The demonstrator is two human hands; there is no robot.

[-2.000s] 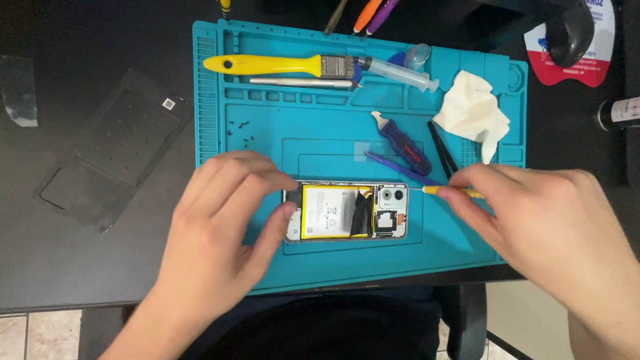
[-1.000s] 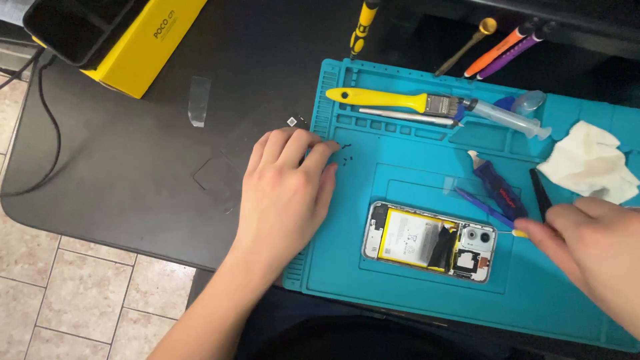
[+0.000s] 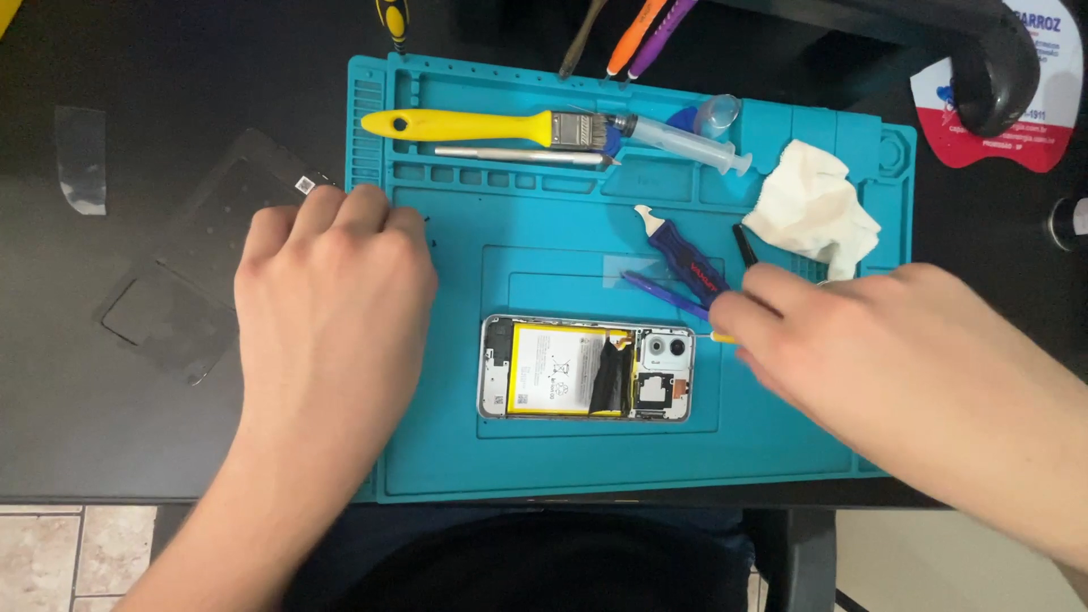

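An opened smartphone [image 3: 586,368], its battery and camera module exposed, lies on a teal silicone repair mat [image 3: 595,463]. My right hand [image 3: 816,331] grips a thin screwdriver [image 3: 721,337] with a yellow handle, its shaft pointing left beside the phone's camera end. My left hand [image 3: 336,280] rests over the mat's left edge, near small dark screws [image 3: 431,231]; its fingertips are hidden, so what it holds cannot be told. Above the phone lie a dark blue hooked-blade tool [image 3: 690,259] and a blue plastic pry tool [image 3: 663,293]. Black tweezers [image 3: 745,245] show partly behind my right hand.
A yellow-handled brush [image 3: 459,126], a metal craft knife [image 3: 518,156] and a syringe [image 3: 684,143] lie along the mat's top. A crumpled white cloth [image 3: 812,200] sits at right. A thin dark film sheet [image 3: 212,221] and a clear strip [image 3: 82,160] lie on the table at left.
My left hand has left the phone's left end, where it was two seconds ago, and is now by the mat's left edge. The right hand still holds the screwdriver. The view swung left and back.
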